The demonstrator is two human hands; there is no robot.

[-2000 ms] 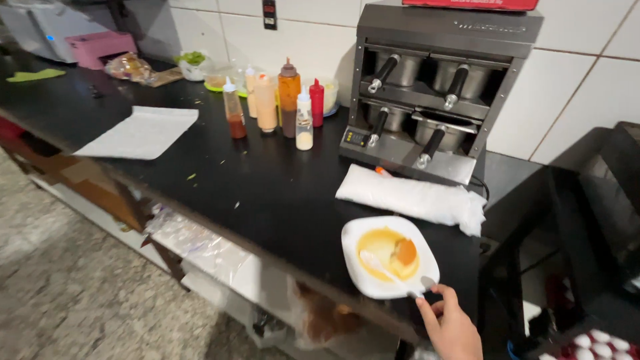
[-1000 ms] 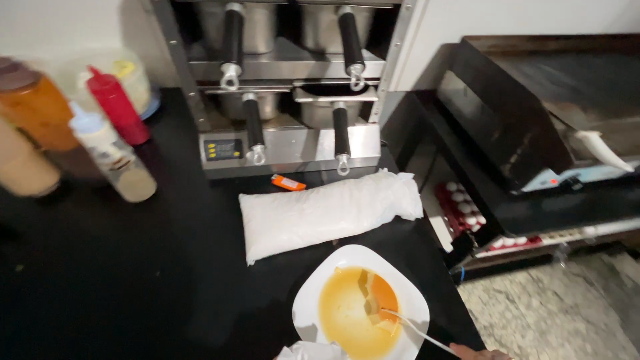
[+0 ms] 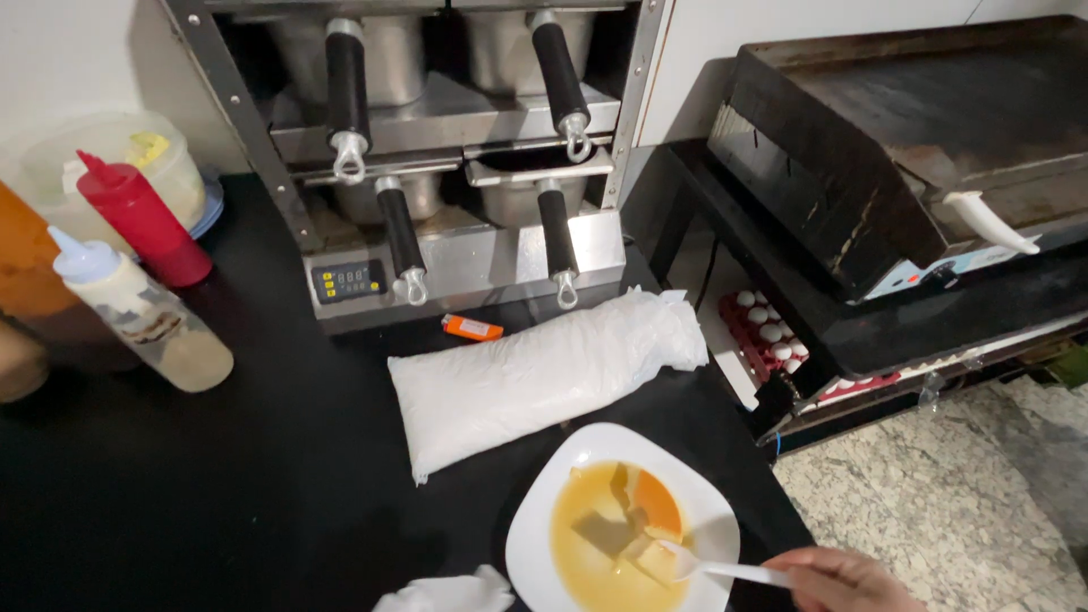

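Observation:
My right hand (image 3: 837, 578) enters at the bottom right, its fingers closed on the handle of a white plastic spoon (image 3: 735, 573). The spoon's bowl touches a pale cut piece of food (image 3: 650, 561) in a white square plate (image 3: 534, 534). Yellow-orange liquid (image 3: 586, 586) covers the middle of the plate, with an orange-topped piece (image 3: 657, 503) standing in it. My left hand is outside the view. Left of the plate lies crumpled white material (image 3: 450, 595), cut off by the bottom edge.
Behind the plate lie a filled white plastic bag (image 3: 544, 374) and an orange lighter (image 3: 473, 328). A steel warmer (image 3: 510, 263) with black-handled pans stands behind them. Squeeze bottles (image 3: 153, 314) are at left. A griddle (image 3: 850, 170) and egg trays (image 3: 765, 331) are at right.
My right hand was at the plate's rim two seconds ago; now it holds the spoon at the food. The view has turned right and closer. Crumpled white material now shows beside the plate.

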